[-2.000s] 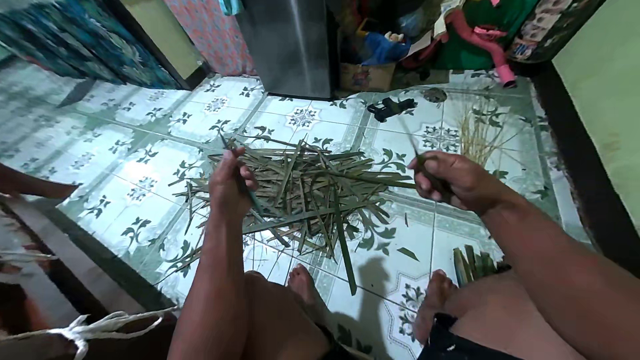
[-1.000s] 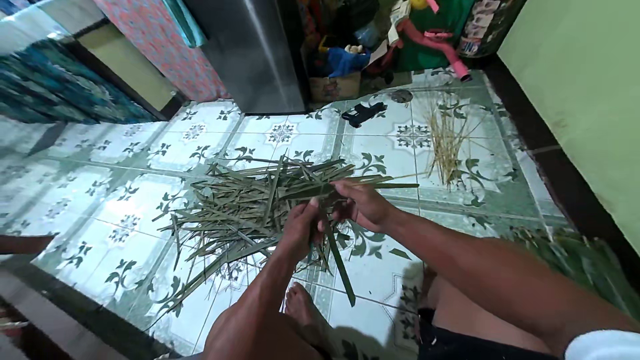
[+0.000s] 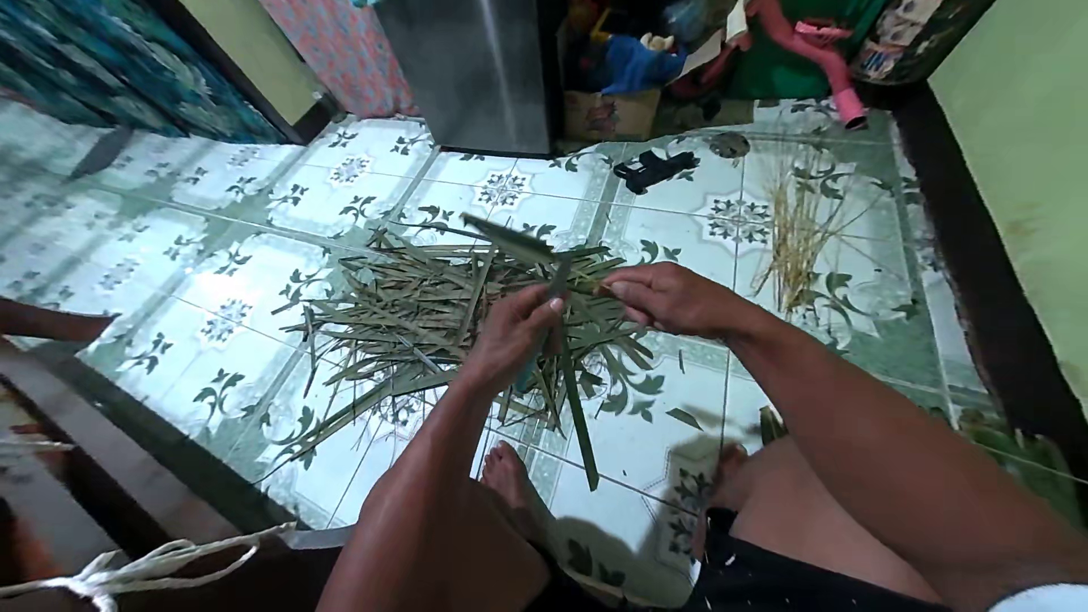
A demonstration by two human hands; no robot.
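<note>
My left hand (image 3: pixel 514 331) is closed around a knife (image 3: pixel 559 280), whose blade points up past the thumb. A green leaf strip (image 3: pixel 510 240) lies against the blade and extends up and to the left. My right hand (image 3: pixel 667 297), to the right of the blade, pinches the thin yellowish end of the strip. Below both hands a heap of cut leaf strips (image 3: pixel 408 314) is spread over the tiled floor. One long green strip (image 3: pixel 578 416) sticks out of the heap toward my feet. Thin pale leaf ribs (image 3: pixel 795 238) lie in a loose bundle at the right.
A black object (image 3: pixel 654 170) lies on the floor beyond the heap. Behind it stand a grey cabinet or refrigerator (image 3: pixel 476 76) and a cardboard box (image 3: pixel 610 115) with a blue cloth. More green leaves (image 3: pixel 1020 459) lie at lower right, and a wooden bench edge is at lower left.
My hands were apart two seconds ago and together over the heap one second ago. Now my right hand is a little to the right of my left, with a leaf strip between them.
</note>
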